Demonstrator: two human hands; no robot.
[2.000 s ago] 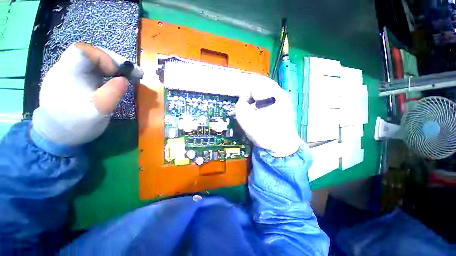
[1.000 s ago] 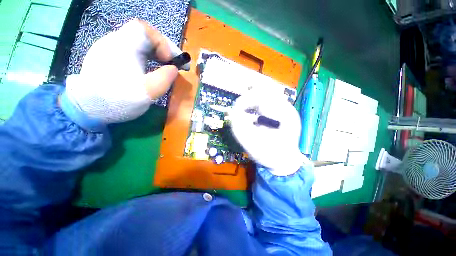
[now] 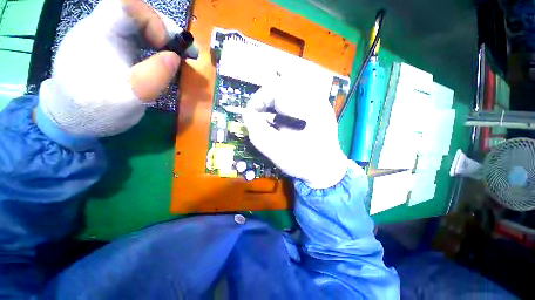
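Note:
The green circuit board (image 3: 232, 128) with its pale heatsink (image 3: 264, 64) sits in the orange fixture (image 3: 196, 117). My gloved left hand (image 3: 108, 70) holds a short black cap (image 3: 180, 42) between thumb and finger at the fixture's left edge, partly above the screws. My gloved right hand (image 3: 296, 126) is over the board and holds a pen; its dark end (image 3: 288, 122) shows against the glove. The pen's tip is hidden by the hand. The hand covers the right part of the board.
A tray of tiny screws (image 3: 73, 29) lies left of the fixture. A blue electric screwdriver (image 3: 368, 111) with a black cord lies to its right. White sheets (image 3: 413, 135) are stacked beyond it, and pale green sheets (image 3: 17, 47) at far left. A fan (image 3: 516, 174) stands at far right.
My right hand has moved from near the heatsink's right part down and left over the board. My left hand still holds the cap. The camera view has shifted and tilted.

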